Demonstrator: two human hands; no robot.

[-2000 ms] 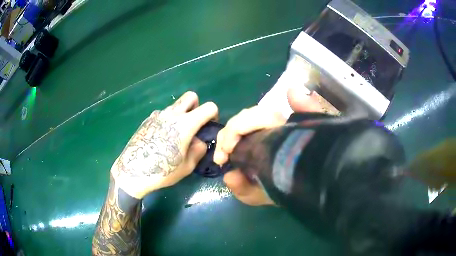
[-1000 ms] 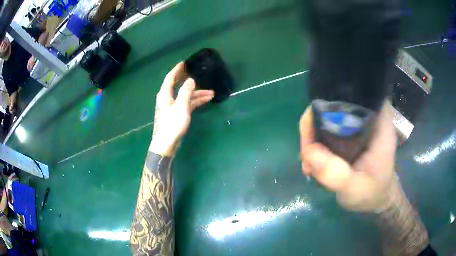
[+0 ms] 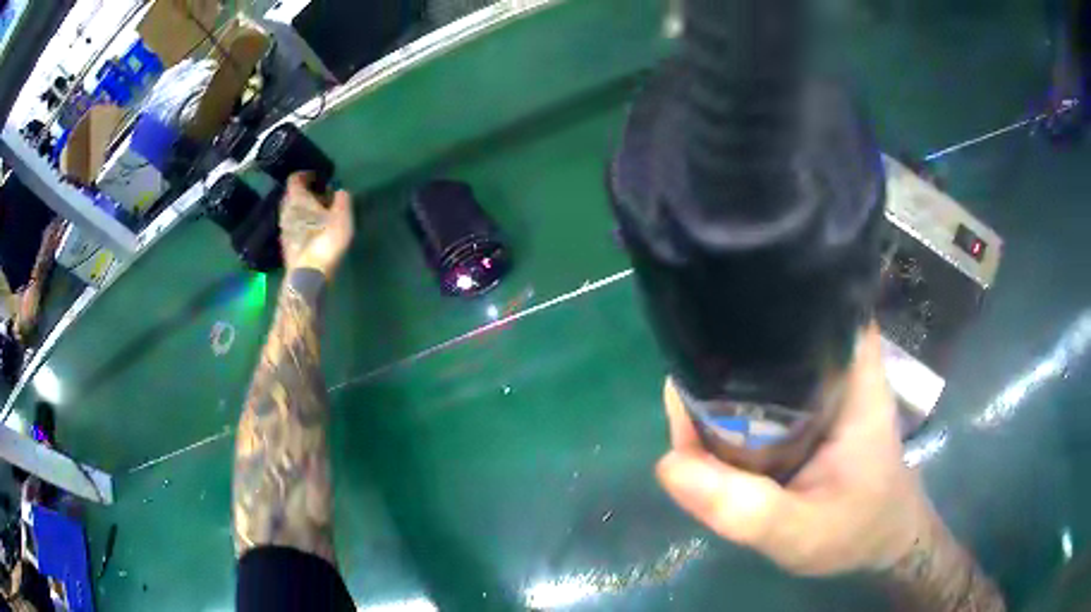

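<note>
My right hand [image 3: 814, 490] is wrapped around the lower body of the large black electric screwdriver [image 3: 754, 275], which is close to the camera; its tip is hidden. My left hand [image 3: 314, 227] reaches to the far left, at a group of black cylindrical units [image 3: 255, 227]. Its fingertips are partly hidden against them, so I cannot tell if it grips one. Another black unit [image 3: 452, 227] lies on its side on the green belt, with a pinkish light at its near end.
The screw feeder [image 3: 939, 269] stands on the green belt [image 3: 514, 442] at the right, partly behind the screwdriver. Cardboard boxes and white cables [image 3: 180, 108] lie beyond the belt's edge. A blue tray [image 3: 60, 556] is at lower left. A person's arm [image 3: 42, 275] shows at the left edge.
The black unit has been let go and lies on the belt with its end lit. My left hand has moved left to the group of units. My right hand still holds the screwdriver, lower in view.
</note>
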